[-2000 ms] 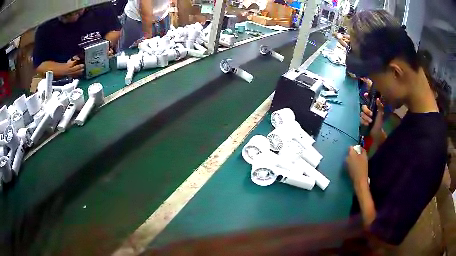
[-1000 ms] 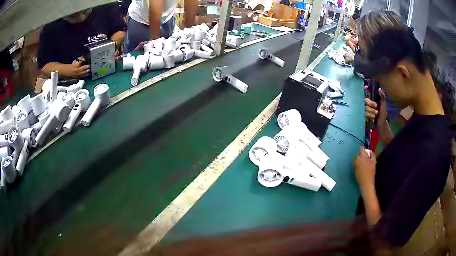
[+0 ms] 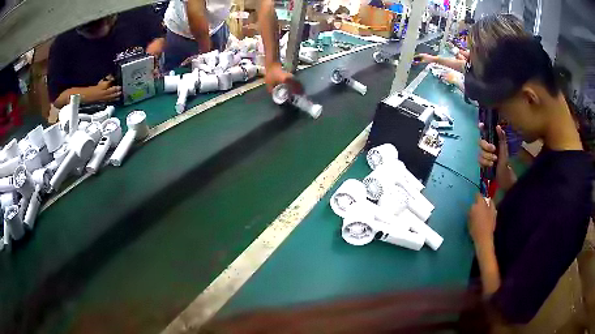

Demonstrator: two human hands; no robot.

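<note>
Neither of my hands can be made out; a reddish-brown blur runs along the bottom edge, and I cannot tell what it is. Several white handheld fans [image 3: 360, 231] lie in a small overlapping pile on the green bench [image 3: 287, 287] in front of me, handles pointing to the lower right. Beyond the bench's pale edge rail [image 3: 261, 239] is the dark green conveyor belt [image 3: 196, 222]. On the belt, another person's hand [image 3: 282, 77] is at a fan [image 3: 303, 104]. Another fan [image 3: 349, 81] lies farther up the belt.
A black box [image 3: 401, 130] with small parts stands behind the pile. A person [image 3: 541, 196] at right holds a dark upright tool. Across the belt lie fan heaps [image 3: 72, 147], and a person holds a metal-fronted box [image 3: 137, 79]. Pale posts [image 3: 408, 49] rise beside the belt.
Another person's arm has reached over the belt to the nearer fan. A further fan shows higher up the belt, with a hand reaching near it. The view has shifted slightly.
</note>
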